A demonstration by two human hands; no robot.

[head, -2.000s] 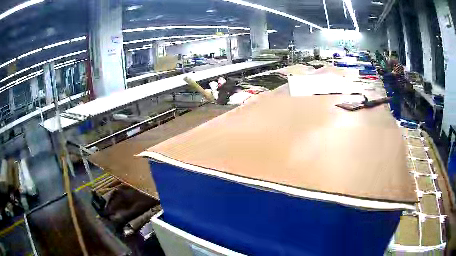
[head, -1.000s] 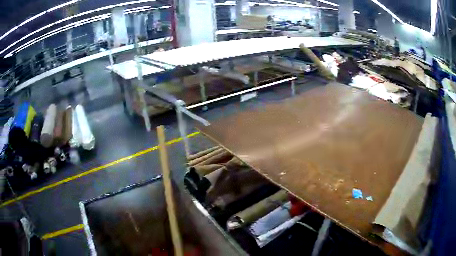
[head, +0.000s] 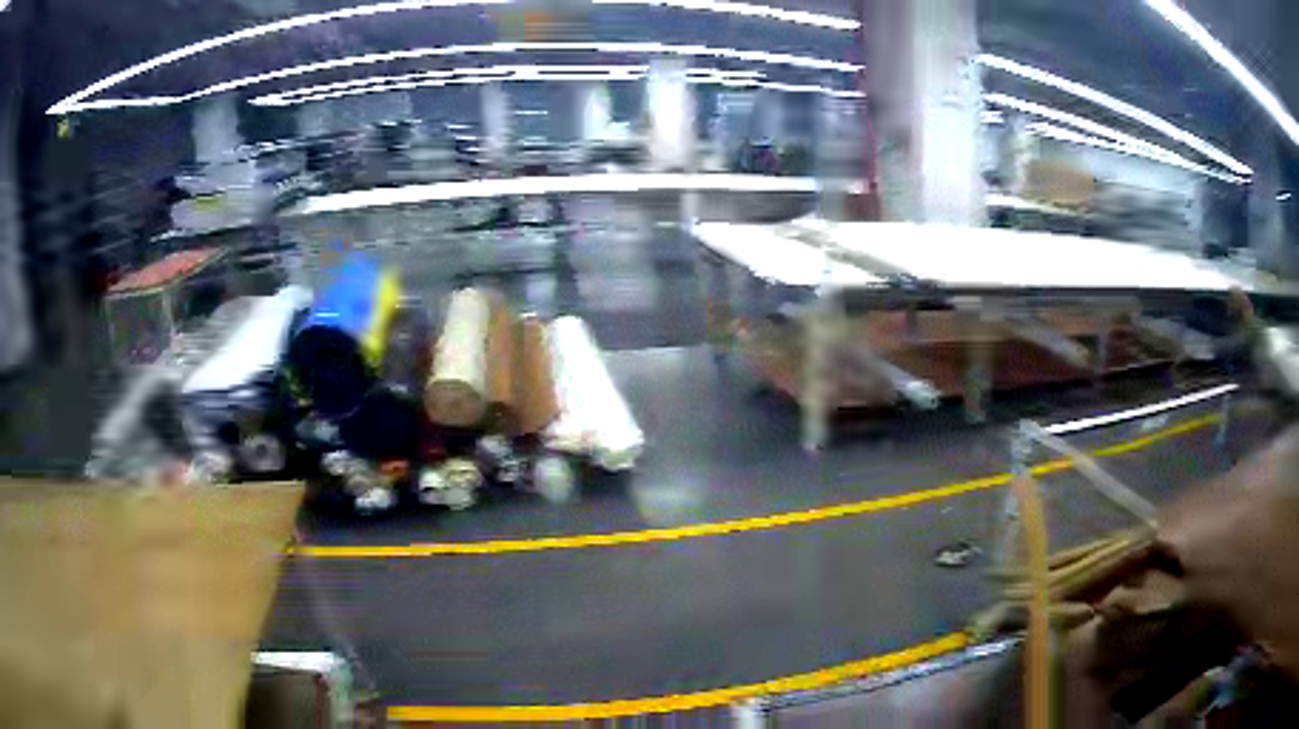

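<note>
Neither of my hands is in the picture. The frame is blurred. Nearest in front of me, a tan board or tabletop [head: 143, 598] fills the lower left corner. At the lower right, an upright wooden pole [head: 1036, 598] stands before brown rolled or folded material [head: 1225, 556], which is cut off by the right edge.
Material rolls in white [head: 587, 396], cream [head: 460, 363] and blue [head: 342, 321] lie on the floor at left centre. Yellow lines [head: 684, 531] run across the dark floor. A long white-topped table [head: 997, 257] stands at the right, beside a pillar [head: 926, 114]. A metal frame [head: 1090, 470] stands below it.
The view has swung left. The large tan surface with blue sides and the brown table have moved out to the right. The floor rolls have moved towards the centre, and a tan board shows at lower left.
</note>
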